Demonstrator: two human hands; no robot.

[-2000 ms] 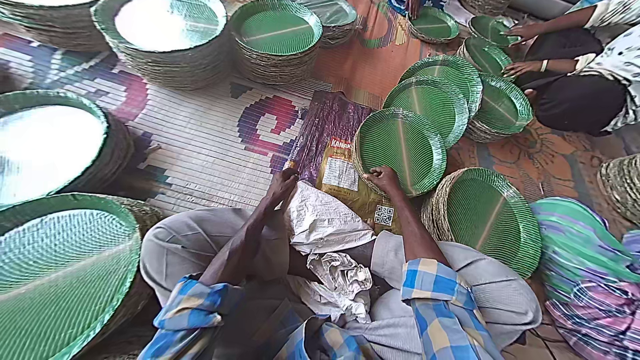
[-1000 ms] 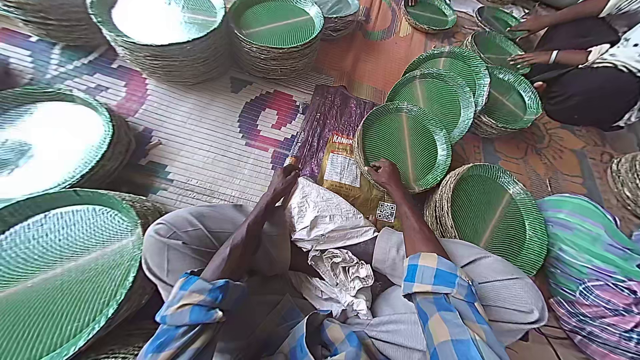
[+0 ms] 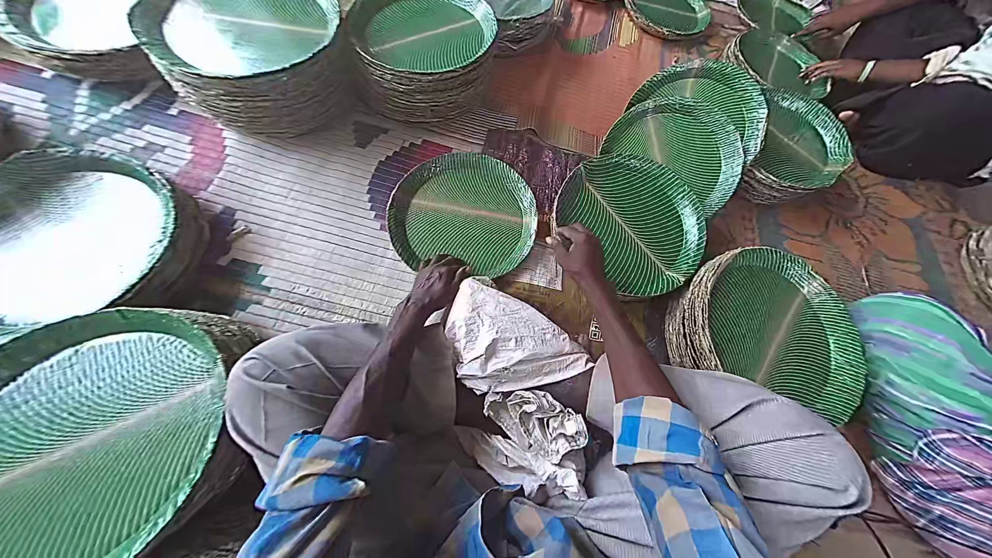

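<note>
A round green leaf-patterned plate (image 3: 463, 213) lies over the mat in front of me. My left hand (image 3: 439, 285) rests at its near rim, fingers bent; whether they grip the rim is hard to tell. My right hand (image 3: 577, 252) is at the left edge of another green plate (image 3: 632, 225), thumb and finger pinched there; what is between them is too small to tell. That plate overlaps more green plates (image 3: 674, 147) behind it. A crumpled white woven sack (image 3: 511, 337) lies over my lap, just below my left hand.
Tall stacks of green plates stand at the left (image 3: 182, 232), front left (image 3: 225, 333) and back (image 3: 422, 93). A smaller stack (image 3: 690, 318) leans by my right knee. Striped cloth (image 3: 922, 372) lies at the far right. Another person's hands (image 3: 833, 71) touch plates at the upper right.
A green plate now lies by my left hand, over the printed sack where no plate lay before. The front plate on the right shows a different, bolder leaf pattern.
</note>
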